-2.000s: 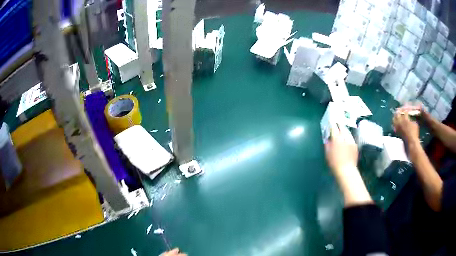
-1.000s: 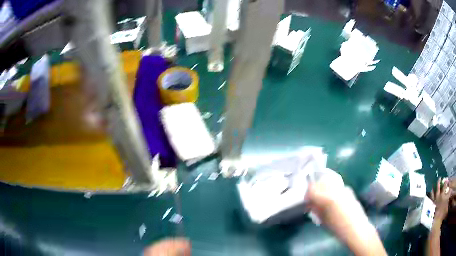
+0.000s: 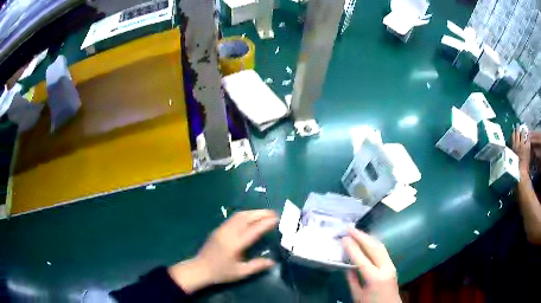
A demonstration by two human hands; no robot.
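An open white carton [image 3: 323, 237] with raised flaps lies in front of me on the green tabletop, and pale printed contents show inside. My right hand [image 3: 374, 266] grips its right side, with fingertips at the inner edge. My left hand [image 3: 240, 245] is open beside the carton's left flap, its fingers apart and empty. A second open carton [image 3: 371, 171] with a dark printed oval and spread white flaps stands just behind the first one.
A yellow-brown board [image 3: 113, 124], metal legs [image 3: 207, 89], a tape roll [image 3: 237, 54] and a white pad [image 3: 256, 99] are at left and centre. Small cartons [image 3: 460, 133] stand at right near another person's hand [image 3: 522, 148]. A carton wall [image 3: 504, 44] rises behind.
The view has shifted. Open cartons now lie close in front of me, where my right hand earlier reached right and then moved a white bundle inward. My left hand has come fully into view.
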